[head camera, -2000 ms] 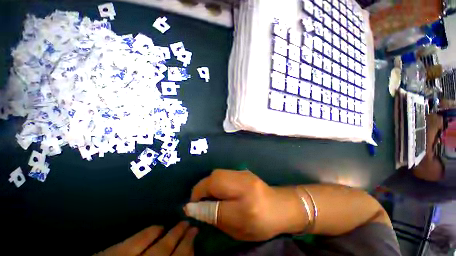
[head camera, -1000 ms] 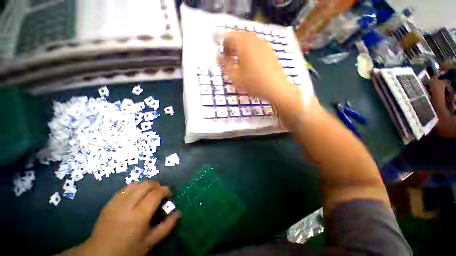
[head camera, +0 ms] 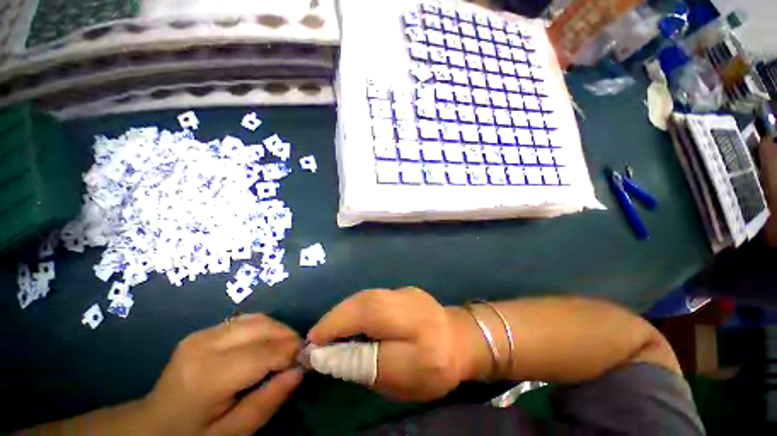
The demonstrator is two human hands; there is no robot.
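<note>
My left hand [head camera: 226, 366] and my right hand [head camera: 383, 341] meet at the bottom centre, fingertips touching. A small piece [head camera: 304, 353], mostly hidden, is pinched between them; its pale, purplish edge shows. My right hand has a white finger wrap [head camera: 345, 361] on one finger. The green panel seen earlier is hidden or too dark to tell under my hands. Behind them, a white paper-covered tray [head camera: 460, 204] holds small square pieces [head camera: 477, 134] in rows, with gaps at its upper left.
A heap of white scraps [head camera: 183, 204] lies at left, beside a green block [head camera: 30, 179]. Stacked white trays [head camera: 187, 64] stand behind. Blue-handled pliers [head camera: 630, 203], a smaller tray stack [head camera: 724, 179] and clear plastic bags [head camera: 609, 78] are at right.
My right hand has come back from the tray to my left hand. The square piece seen at my left hand is now mostly covered by fingers. The view has shifted.
</note>
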